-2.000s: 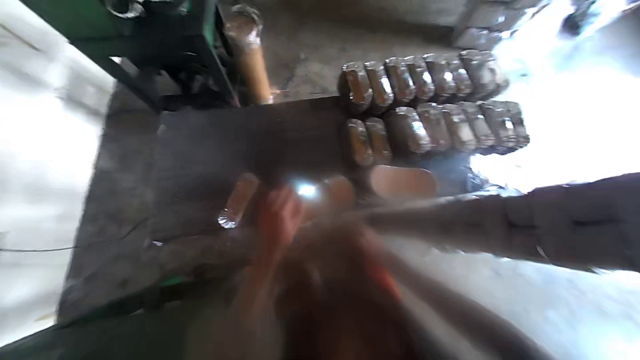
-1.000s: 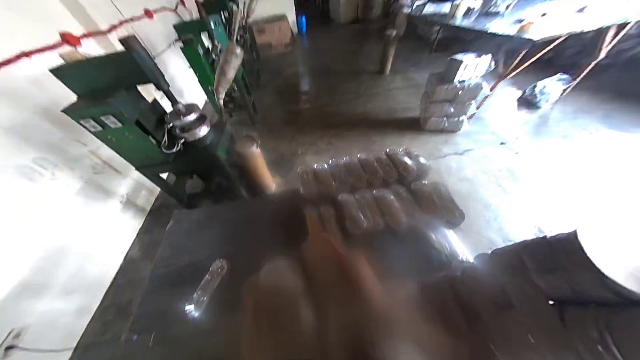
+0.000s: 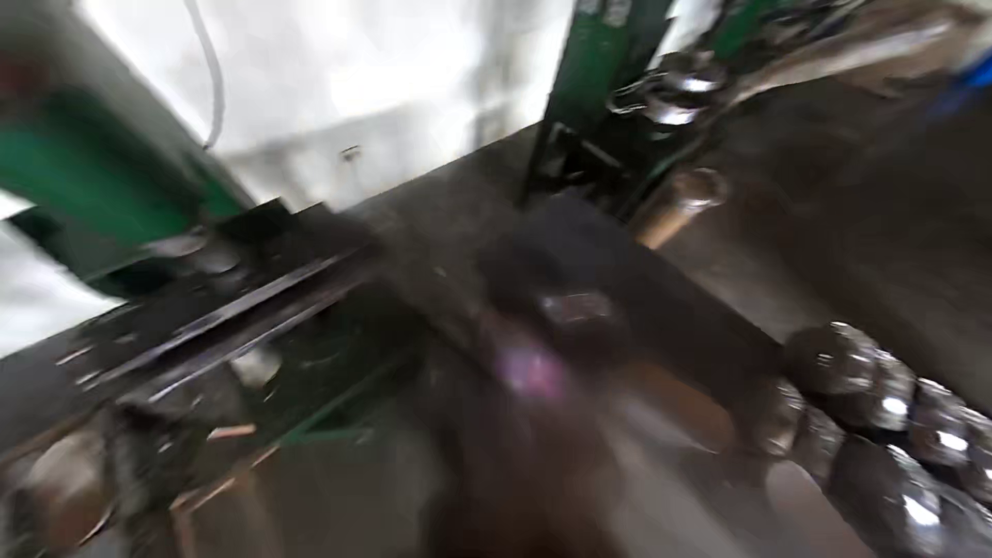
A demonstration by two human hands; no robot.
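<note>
A heavily blurred brown shape, where my hands and forearms overlap, fills the lower middle of the head view; left and right cannot be told apart, nor what either holds. A pinkish bright spot lies at its upper end. Just above it, a small shiny wrapped piece [image 3: 580, 308] rests on the dark table [image 3: 604, 240]. To the right of the blur lies a flat orange-brown oblong piece [image 3: 682, 407]. Farther right, several rounded bundles in clear plastic wrap [image 3: 845, 364] stand close together in rows, with a pale rounded piece [image 3: 810, 504] beside them.
At left is a green machine [image 3: 101, 178] with a dark metal bed and rails [image 3: 256, 310]. Another green machine [image 3: 597, 77] with shiny round metal parts [image 3: 682, 89] stands beyond the table. A wrapped brown roll [image 3: 674, 213] leans near the table's far edge.
The view has swung far to the left, bringing in the green machine with the metal bed. My hands are blurred throughout, so no change in what they hold is plain.
</note>
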